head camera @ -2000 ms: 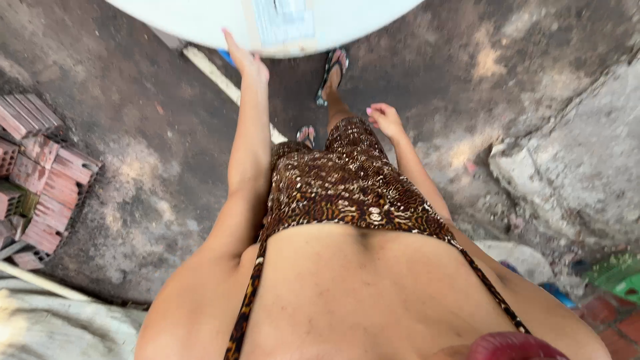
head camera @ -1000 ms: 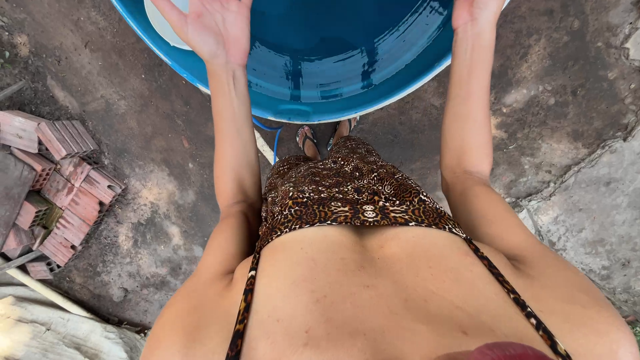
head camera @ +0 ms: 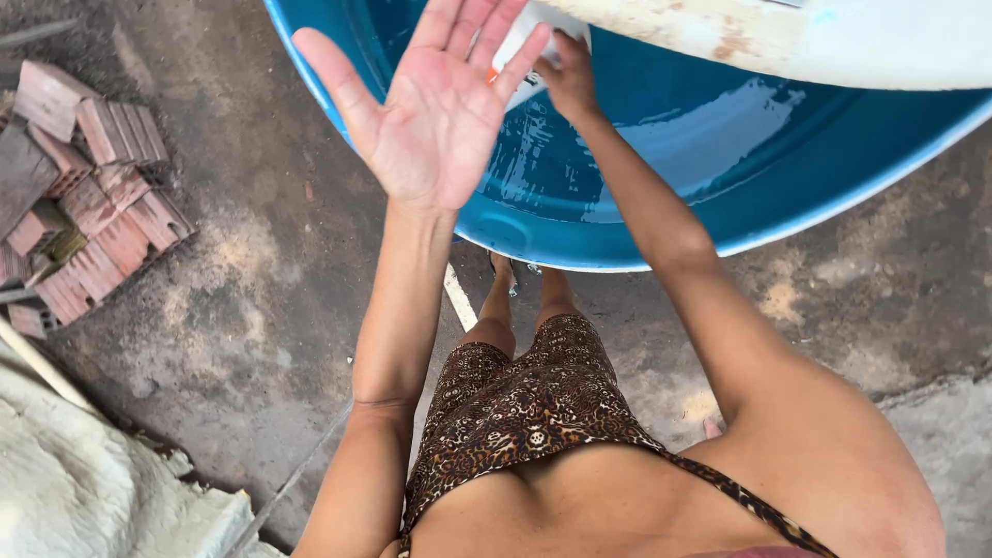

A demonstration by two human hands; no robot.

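Note:
My left hand (head camera: 446, 112) is raised palm up with its fingers spread, holding nothing, above the left part of a large round blue tub (head camera: 597, 240) with water in it. My right hand (head camera: 572, 77) reaches across the tub, its fingers closed on the edge of a white container (head camera: 528, 35) with orange and dark print. Part of that container is hidden behind my left hand's fingers. A large white round-edged lid or panel (head camera: 837, 46), stained brown near its edge, covers the upper right part of the tub.
Hollow red clay bricks (head camera: 108, 256) are piled on the dirt floor at the left. Pale crumpled sheeting (head camera: 93, 473) lies at the lower left, beside a light pole (head camera: 43, 364). Below the tub, a white strip (head camera: 460, 298) lies near my feet. Concrete edges the lower right.
My right hand has moved from the tub's right side leftward to the white container and closed on it. The white lid or panel has come into view at the upper right.

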